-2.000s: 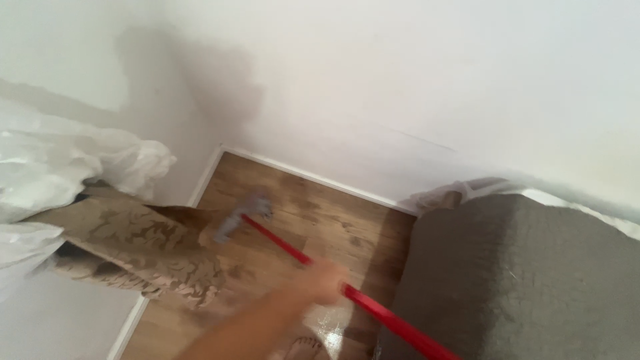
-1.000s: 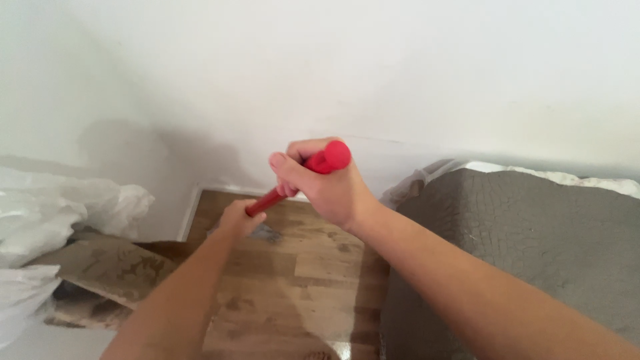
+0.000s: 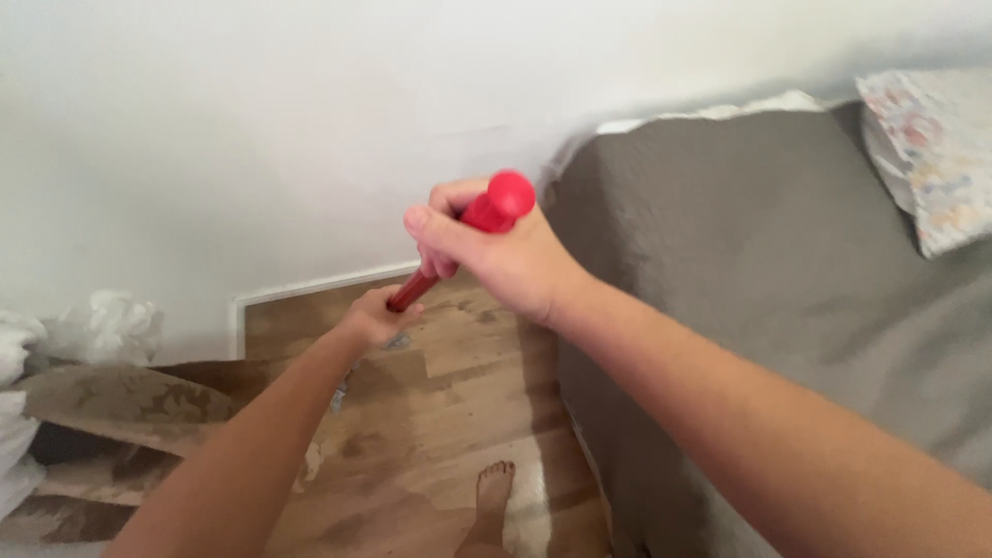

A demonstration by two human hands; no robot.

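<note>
A red pole handle with a rounded end cap slants down toward the wood-look floor. My right hand is closed around its top, just below the cap. Lower down the pole, my left hand grips it as well. Bits of a grey head show on the floor beside and below my left hand; most of it is hidden behind that hand and forearm.
A bed with a grey sheet fills the right side, a patterned pillow on it. White plastic bags and patterned brown panels stand at left. White walls meet at a floor corner. My bare foot is on the floor.
Two seconds ago one hand was seen on the pole; now both hold it. The pole's end cap has come into view. The view has shifted right, bringing in the pillow.
</note>
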